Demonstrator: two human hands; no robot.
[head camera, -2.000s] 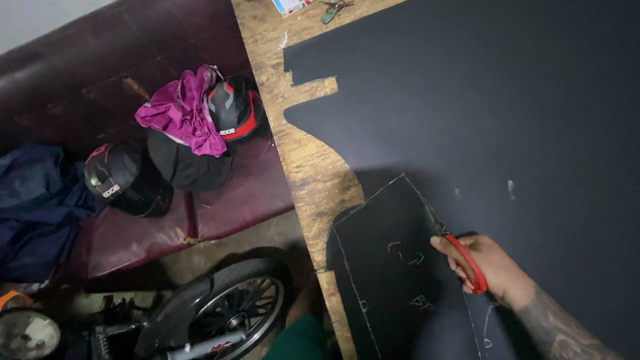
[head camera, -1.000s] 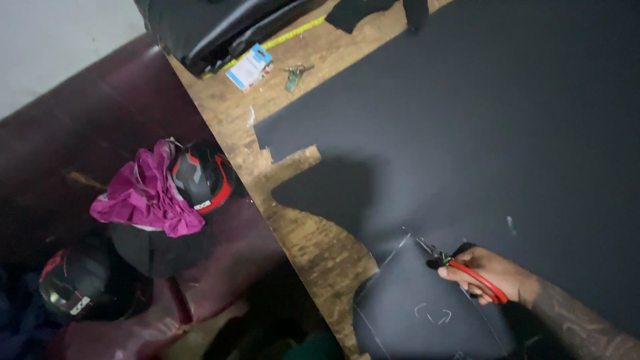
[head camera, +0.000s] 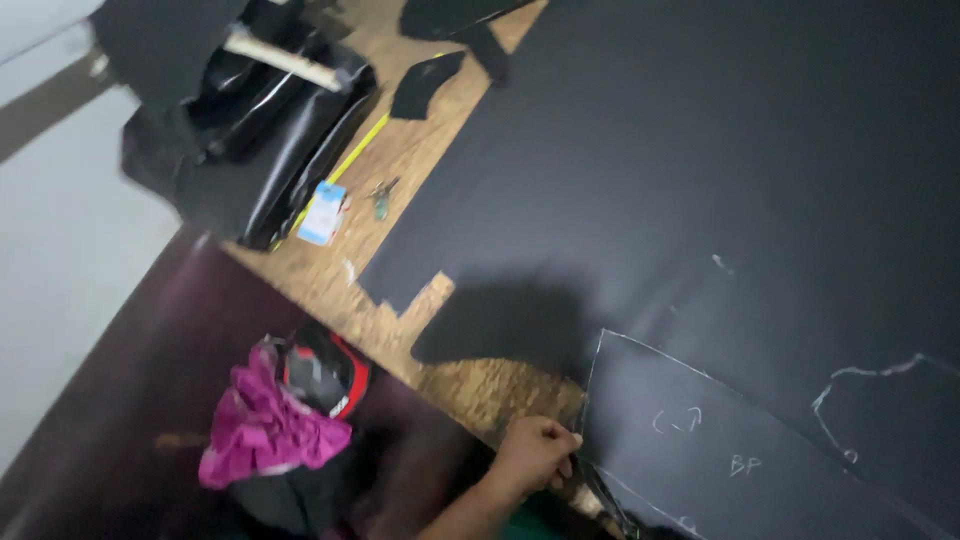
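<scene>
A large black sheet (head camera: 675, 187), which looks like synthetic leather, lies over the wooden board table. White chalk lines and marks are drawn on it, among them a long four-sided outline at the lower right. My left hand (head camera: 534, 456) comes in from the bottom and pinches the sheet's edge beside the left side of that outline. Just right of those fingers is a blurred, dark, narrow shape (head camera: 609, 499), perhaps the blades of a cutting tool. My right hand is out of view, and the red handles are not visible.
Folded glossy black material (head camera: 292, 150) lies at the upper left, near a yellow tape measure (head camera: 360, 150), a card (head camera: 323, 214), keys (head camera: 382, 202) and a black offcut (head camera: 426, 86). Below the table edge, a helmet (head camera: 326, 375) and magenta cloth (head camera: 274, 427) rest on a maroon seat.
My right hand, which held the red-handled cutting tool at the chalk outline, has left the view. My left hand has come up to the sheet's edge. The view has swung considerably.
</scene>
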